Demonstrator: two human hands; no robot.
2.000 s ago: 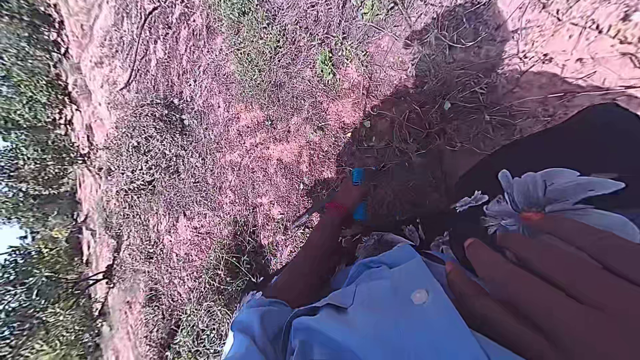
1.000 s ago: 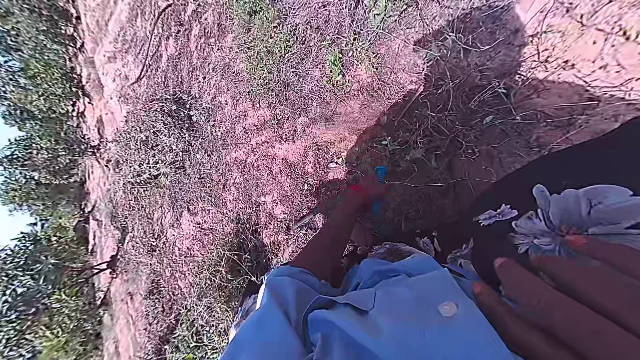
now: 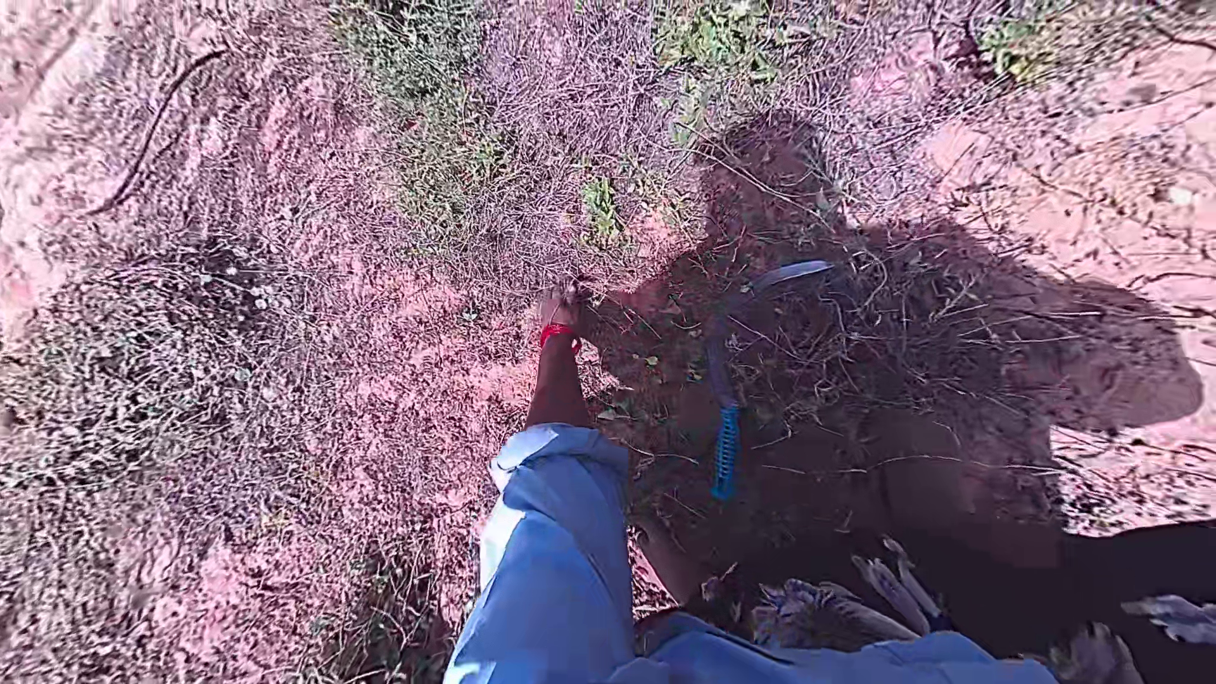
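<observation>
My left hand (image 3: 562, 309), with a red band at its wrist, reaches low to the dry, reddish ground at mid view. Its fingers are blurred among dry stems, so whether they grip any is unclear. To its right, in shadow, a sickle (image 3: 724, 366) with a blue ribbed handle lies on the ground, apart from the hand. Its curved blade bends toward the upper right, with a bright tip. A blue sleeve covers the upper part of the reaching arm. My right hand is not visible.
Green weeds (image 3: 600, 209) grow just beyond the hand. Dense dry brush (image 3: 123, 380) spreads on the left, and a curved dark stick (image 3: 157, 133) lies at the upper left. My dark flower-patterned garment (image 3: 836, 608) fills part of the lower right.
The sickle has left the red-banded hand and lies on the ground; that hand now reaches beside it. The other hand has gone out of view. The view has turned down toward the ground.
</observation>
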